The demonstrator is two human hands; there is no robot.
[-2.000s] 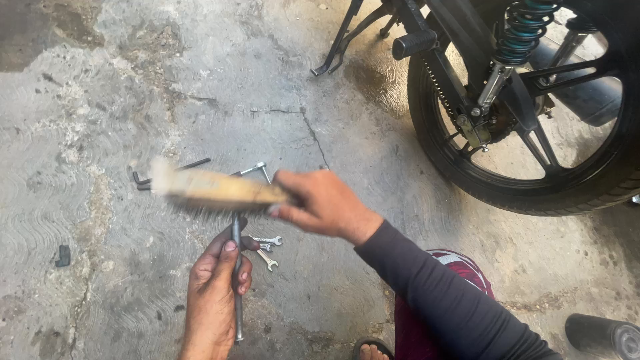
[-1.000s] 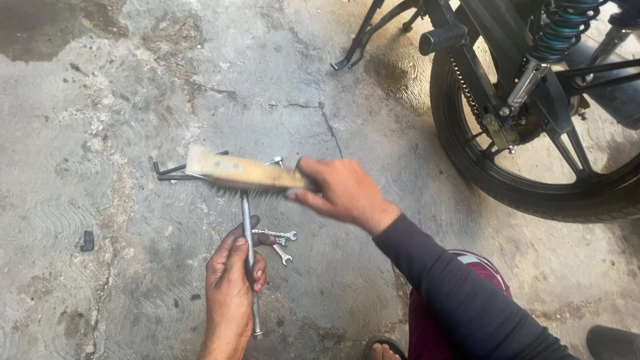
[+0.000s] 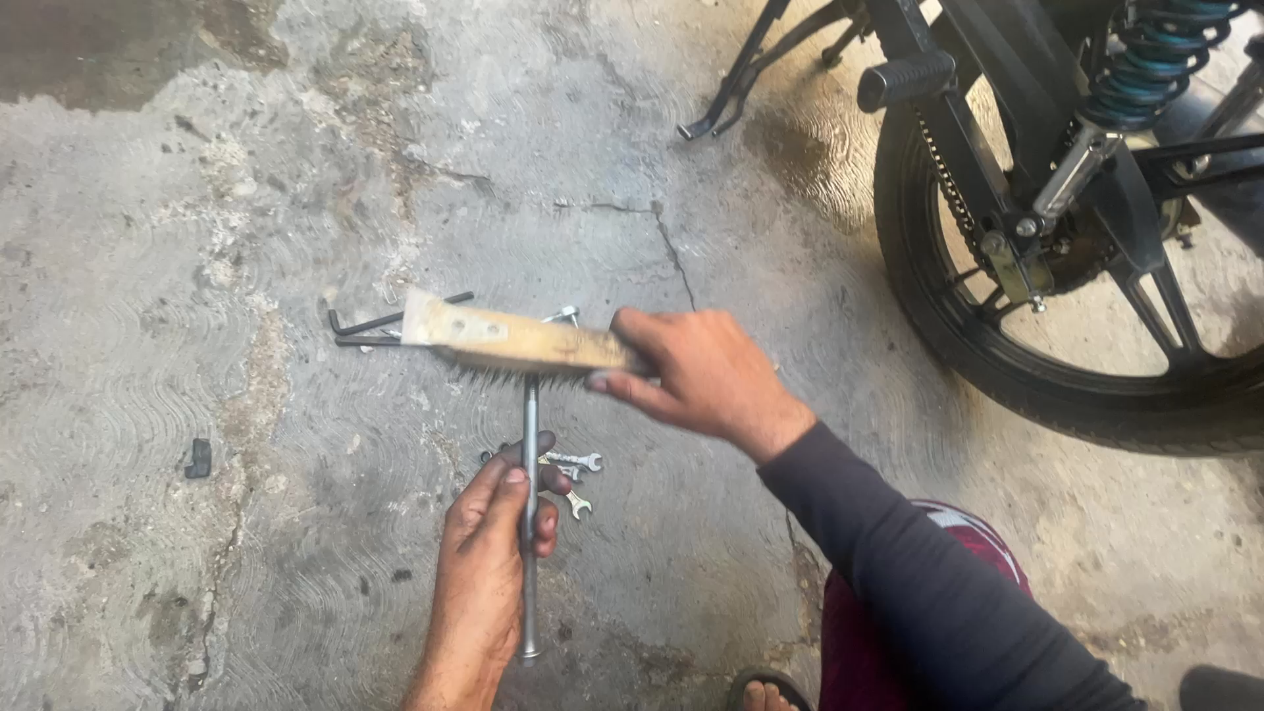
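Note:
Upright in my left hand [image 3: 504, 538] is a long metal bolt or axle rod [image 3: 530, 592], its headed end low and its upper end under a brush. My right hand [image 3: 706, 375] grips the handle of this wooden wire brush [image 3: 523, 341], whose bristles face down against the rod's upper end. Behind my left fingers several open-end wrenches [image 3: 578, 504] lie on the concrete, partly hidden. Black hex keys [image 3: 370, 324] lie beyond the brush's left end, and a shiny metal tool [image 3: 565, 314] shows just past its back edge.
A motorcycle's rear wheel [image 3: 987, 365], with chain, shock absorber [image 3: 1150, 69] and footpeg [image 3: 907, 81], stands at the right. Its stand [image 3: 736, 84] reaches the floor at the top. A small black piece [image 3: 198, 458] lies at the left. My sandalled foot [image 3: 765, 694] is at the bottom.
Both hands keep their hold while the brush stays across the rod's upper part. The brush, strongly blurred two seconds ago, is less blurred now. The view has shifted slightly.

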